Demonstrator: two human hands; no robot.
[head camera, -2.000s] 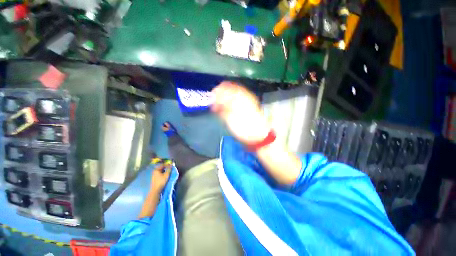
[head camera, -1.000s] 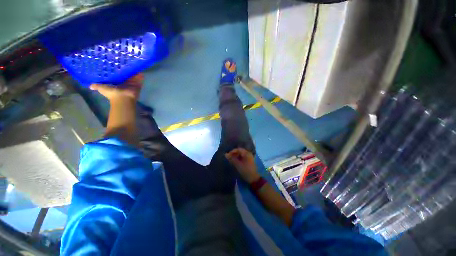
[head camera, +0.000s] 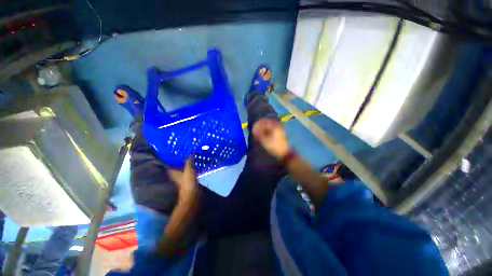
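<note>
A bright blue plastic stool (head camera: 197, 135) with a perforated seat is tilted between my legs, its open leg frame pointing away from me over the floor. My left hand (head camera: 186, 183) is at the near edge of the seat, thumb up against it. The hand is blurred and its other fingers are hidden, so its grip cannot be made out. My right hand (head camera: 271, 139) is near my right knee, right of the stool and apart from it. It is blurred, with its fingers curled, and nothing shows in it.
White boxes (head camera: 361, 70) stand at the right behind a metal bar. Another pale box (head camera: 40, 172) is at the left beside a metal frame. A red crate (head camera: 116, 237) is at the lower left. Clear plastic trays (head camera: 453, 215) are at the lower right. Cables run along the top.
The blue stool has moved from the upper left to between my legs, and its open legs now show. My left hand has come nearer with it. My right hand has shifted slightly up and right.
</note>
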